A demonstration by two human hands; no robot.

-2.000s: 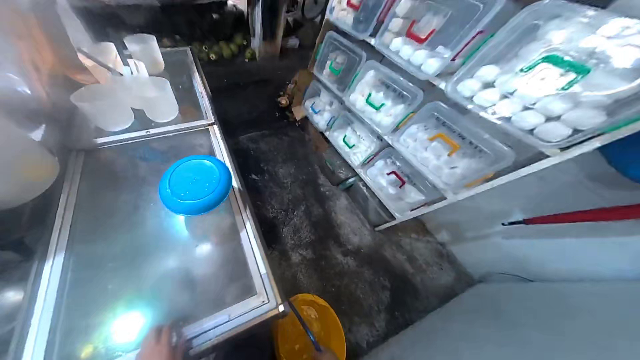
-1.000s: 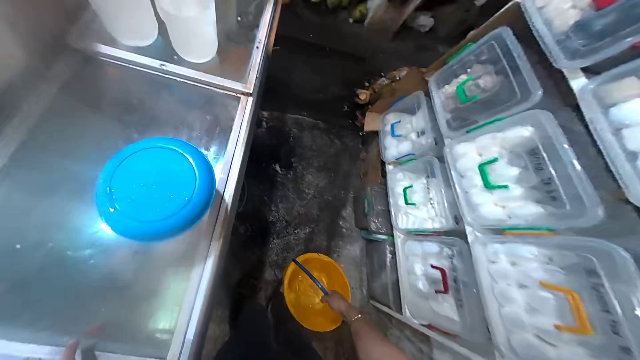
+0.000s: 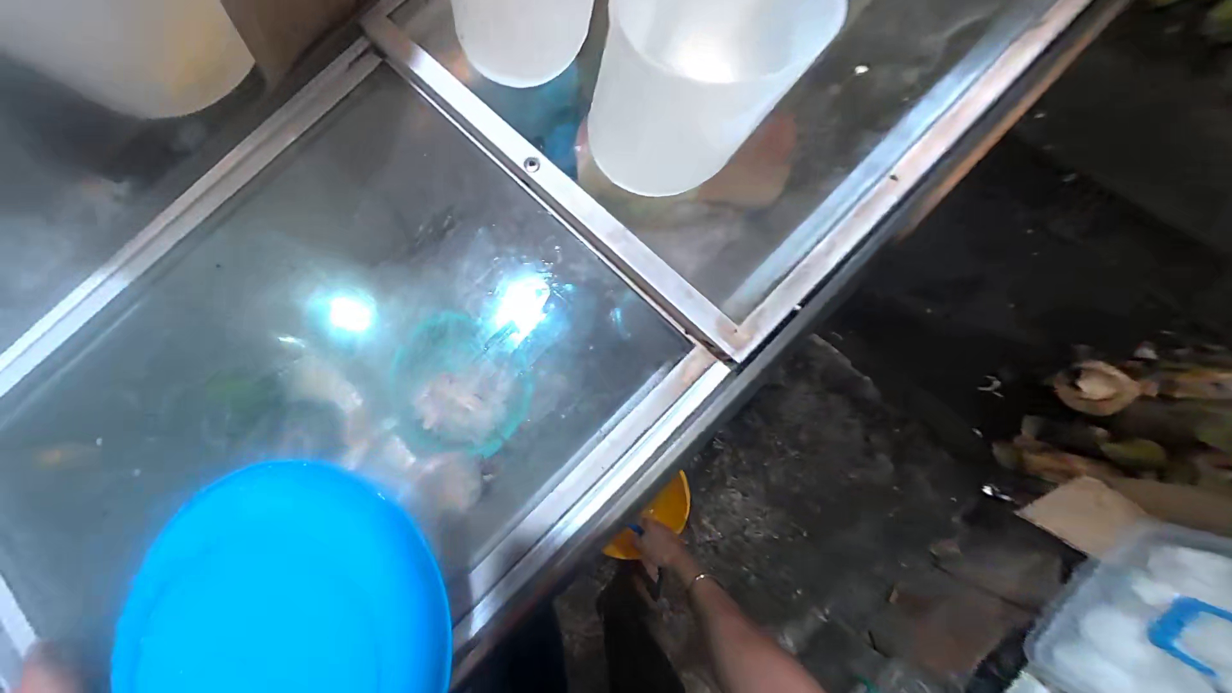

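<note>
My right hand (image 3: 662, 544) reaches down beside the freezer's edge and is closed around a thin blue handle, over a yellow bucket (image 3: 676, 505) on the floor. The lower end of the handle is hidden. At the bottom left corner, part of my left hand (image 3: 48, 671) shows blurred at the glass; its fingers are mostly out of frame. Just right of it a round blue plastic lid (image 3: 289, 587) lies on the glass top (image 3: 318, 212). Under the glass a round teal-rimmed shape (image 3: 462, 399) shows dimly.
White translucent plastic containers (image 3: 664, 125) stand on the far glass panel. A metal frame (image 3: 616, 245) divides the panels. On the dark wet floor (image 3: 818, 481) to the right lie cardboard (image 3: 1088, 515) and husk-like scraps (image 3: 1097, 385). A clear box with a blue handle (image 3: 1136, 616) is at the lower right.
The view has swung left and closer to the glass top, so most of the boxes have left it. My right hand, seen at the yellow bucket one second ago, is still there with the blue handle.
</note>
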